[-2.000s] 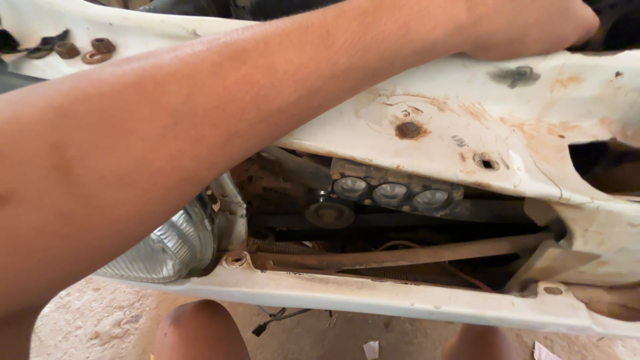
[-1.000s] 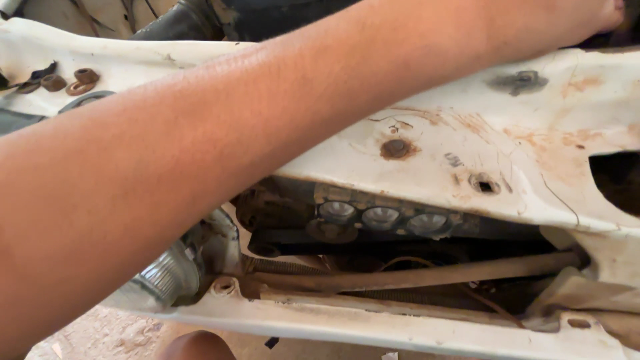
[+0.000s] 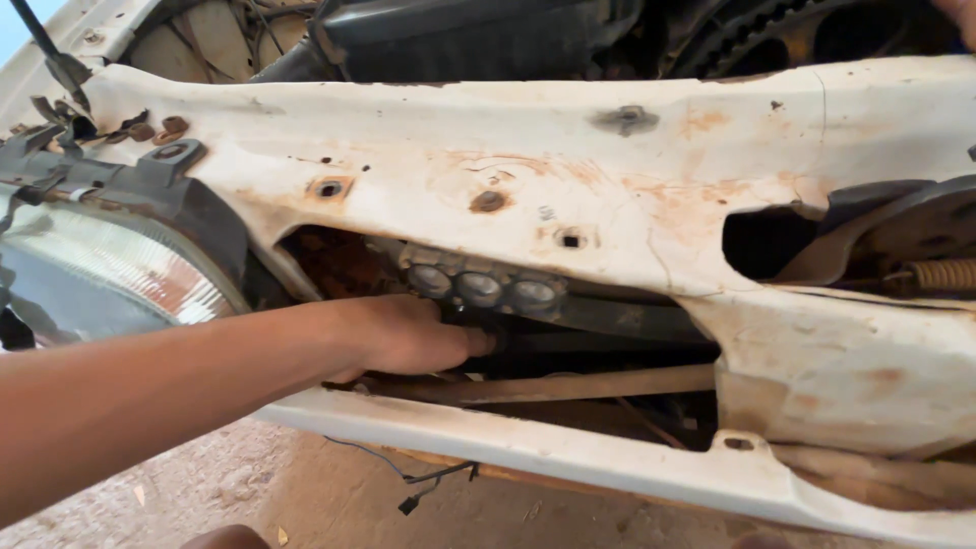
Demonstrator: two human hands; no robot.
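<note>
My left hand [image 3: 415, 332] reaches into the dark opening in the white front panel [image 3: 534, 191] of a car. Its fingers touch or grip a dark part, possibly a horn, just below a strip of three round lamps [image 3: 480, 290]; the exact hold is hidden. Under the hand a brown metal bar [image 3: 579, 385] crosses the opening. Only a small piece of my right hand [image 3: 957, 19] shows at the top right corner, over the engine bay near a toothed black part [image 3: 755, 34]. Its fingers are out of view.
A headlight [image 3: 122, 259] sits at the left, with rusty nuts [image 3: 141, 132] on the panel behind it. A coil spring [image 3: 942, 274] lies at the right. Below the white lower crossmember [image 3: 503, 438] hangs a loose wire with a connector [image 3: 409, 503]. A black housing [image 3: 473, 38] fills the top.
The arm that stretched across the panel toward the engine bay is withdrawn from there. My left hand is now inside the front opening, below the lamp strip.
</note>
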